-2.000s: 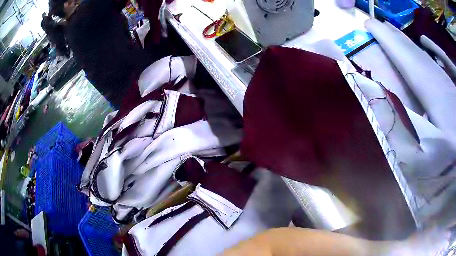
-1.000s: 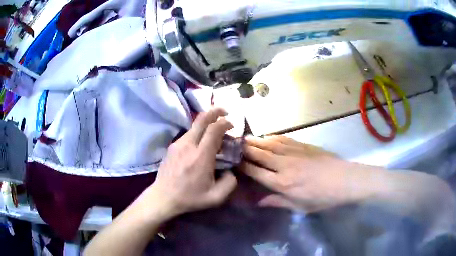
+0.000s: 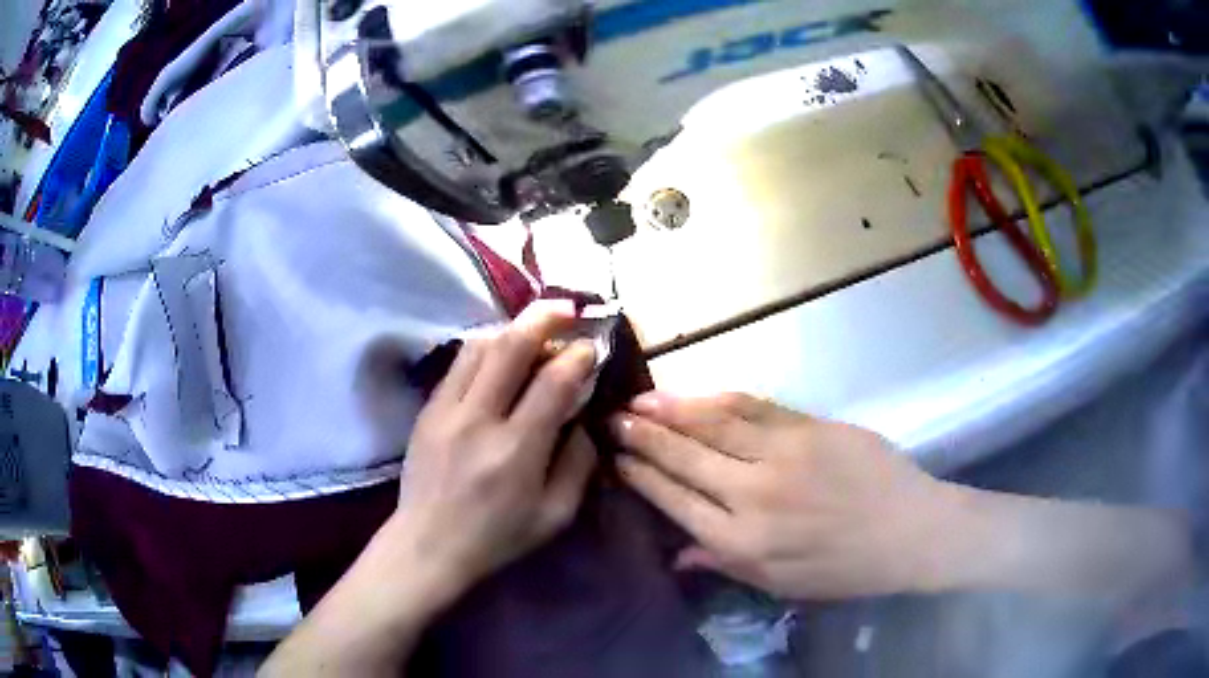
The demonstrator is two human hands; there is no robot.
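Note:
The garment (image 3: 318,265) lies pale side up left of the needle, with a white overlocked edge and a maroon part hanging at the table's front. My left hand (image 3: 497,431) pinches a small dark maroon fold of it, with a pale piece at the fingertips, just in front of the needle area. My right hand (image 3: 743,484) lies flat beside the fold, its fingertips on the maroon cloth's edge. The sewing machine head (image 3: 530,106) is above the fold. The presser foot is hard to make out in the glare.
Scissors with red and yellow loops (image 3: 1021,239) lie on the cream machine bed (image 3: 796,212) to the right. More garment pieces are heaped at the upper left. A grey part (image 3: 33,457) stands at the left edge. Maroon cloth falls over my dark lap.
Since one second ago the view has shifted slightly. The cloth between my hands is turned, now showing a dark maroon fold and a pale piece. Earlier, the hands were not at the needle.

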